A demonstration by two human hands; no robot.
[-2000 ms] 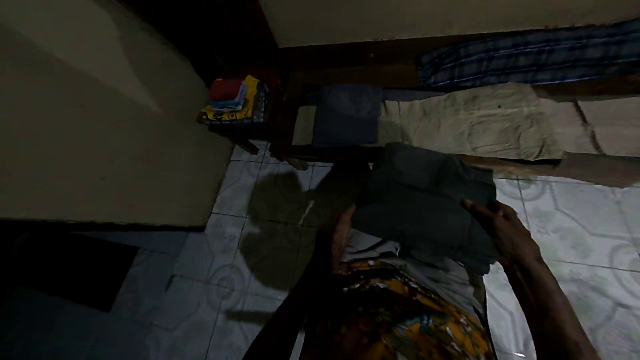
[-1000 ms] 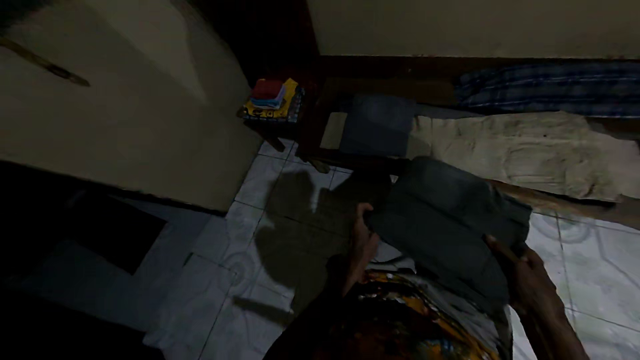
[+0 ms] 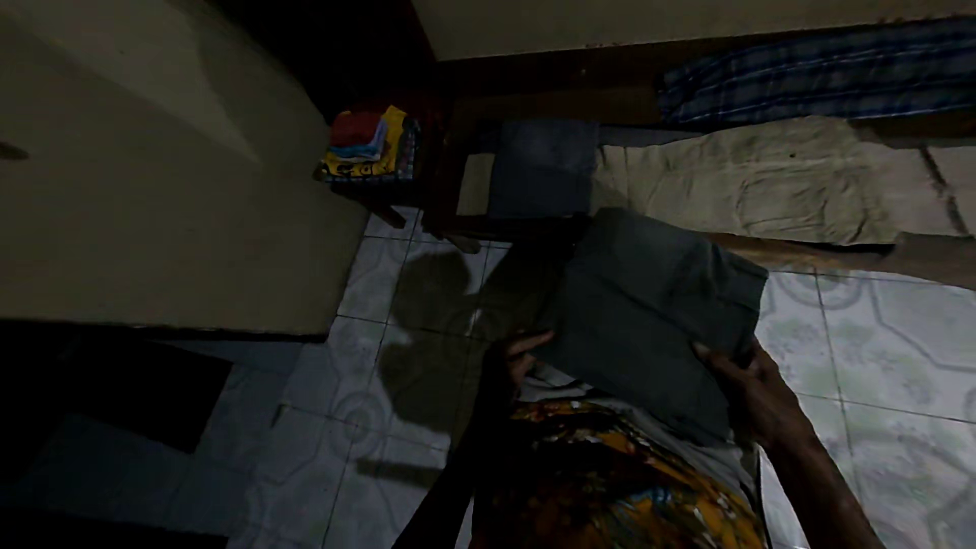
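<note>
A dark grey folded garment (image 3: 648, 313) lies spread between my two hands, above my lap. My left hand (image 3: 517, 362) is at its lower left edge, fingers against the cloth. My right hand (image 3: 751, 389) grips its right side, the thumb on top and the other fingers hidden underneath. Below it is the flowered orange and dark cloth (image 3: 633, 480) that I wear, with a pale grey cloth at its upper edge. Just beyond the garment, a folded blue-grey cloth (image 3: 543, 168) and a wrinkled beige garment (image 3: 762, 179) lie on a low wooden bench.
A stack of folded cloths, red (image 3: 356, 130) on top and yellow (image 3: 394, 141) below, sits on a small wooden stand left of the bench. A blue plaid cloth (image 3: 823, 72) lies along the wall. Patterned floor tiles (image 3: 900, 366) surround me; a pale partition (image 3: 168, 183) stands at left.
Both hands still hold the grey garment, which is tilted a little differently than in the first frame. Nothing has been let go.
</note>
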